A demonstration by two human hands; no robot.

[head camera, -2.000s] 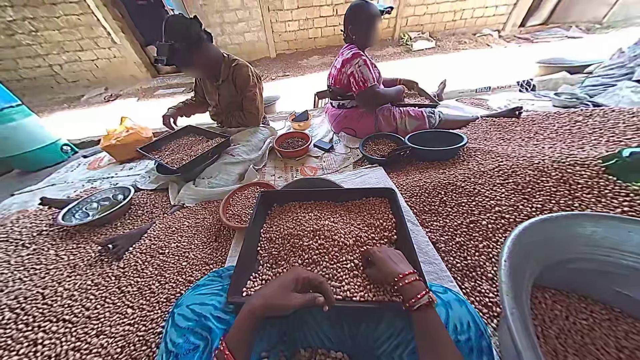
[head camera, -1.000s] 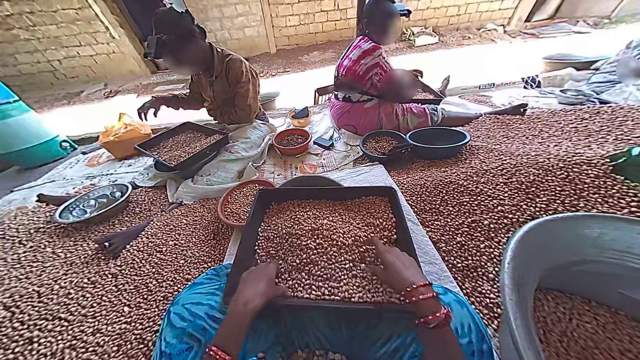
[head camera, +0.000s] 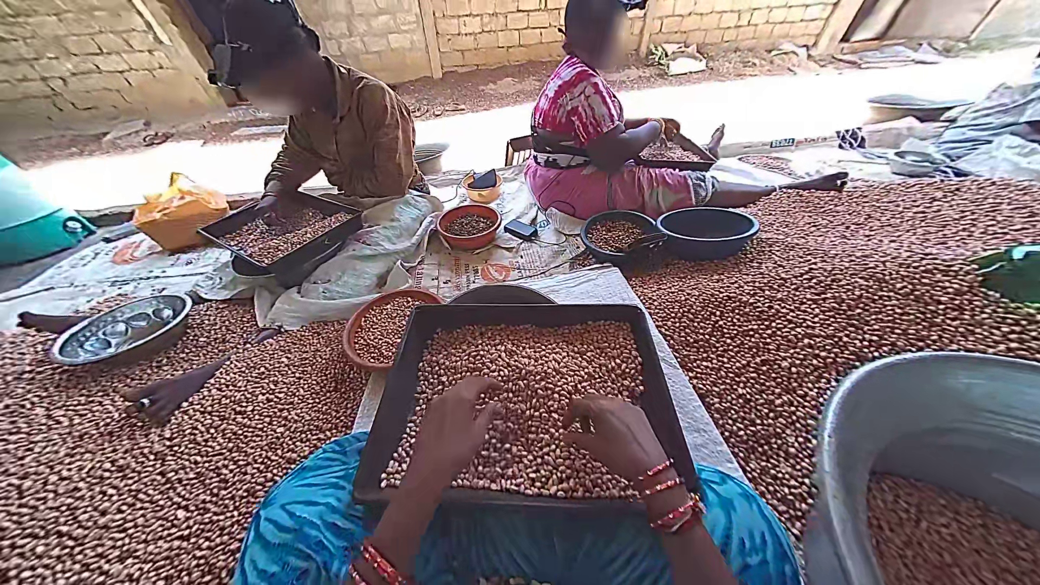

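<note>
A black rectangular tray (head camera: 666, 431) rests across my lap on blue cloth, with a layer of small reddish-tan nuts (head camera: 532, 366) in it. My left hand (head camera: 457, 426) lies over the left part of the layer, fingers bent and apart, touching the nuts. Over the right part is my right hand (head camera: 613, 435), its fingers curled down at the nuts; whether any are between its fingertips I cannot tell. Red and white bracelets circle both wrists. Behind the tray's back left corner stands an orange-brown bowl of nuts (head camera: 382, 329).
Nuts spread widely on both sides. A large metal basin (head camera: 845, 422) stands at right, a patterned metal bowl (head camera: 122, 329) at left. Two people sit ahead with trays. Between them are a red bowl (head camera: 470, 226) and a black device (head camera: 521, 230); dark basins (head camera: 707, 233) stand behind my tray.
My left hand has moved from the tray's near left edge inward over the nuts. The person at left has brought a hand into their own tray.
</note>
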